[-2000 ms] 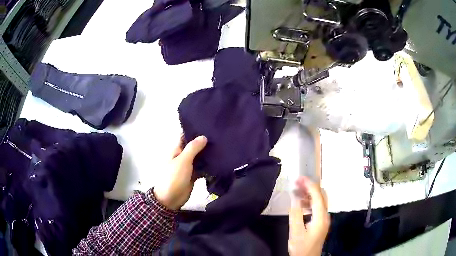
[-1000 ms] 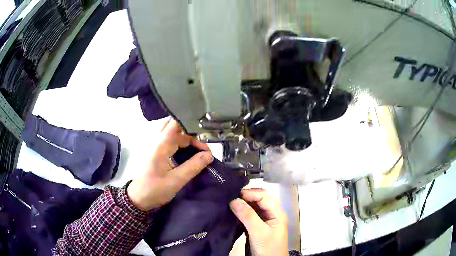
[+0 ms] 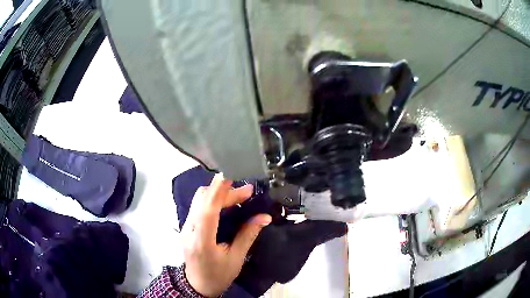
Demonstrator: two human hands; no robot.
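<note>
A dark navy pouch piece (image 3: 285, 250) lies at the needle area (image 3: 285, 195), partly behind the sewing machine head (image 3: 192, 75). My left hand (image 3: 224, 238) is on the cloth just left of the needle area. Its thumb and fingers hold a fold of the cloth, fingertips close to the metal parts. The presser foot is mostly hidden by the black thread tension assembly (image 3: 343, 145) and the head. My right hand is not in view; a small pale spot under the needle area is too unclear to name.
Grey zippered panels (image 3: 81, 177) are stacked on the white table (image 3: 154, 233) at left. A heap of dark zippered pieces (image 3: 75, 250) is lower left. The pale cylinder arm (image 3: 372, 201) extends right. Racks (image 3: 35, 75) of dark pieces stand at upper left.
The view has moved closer to the machine head. The pouch piece has moved from in front of me to the needle area. My right hand has left the view.
</note>
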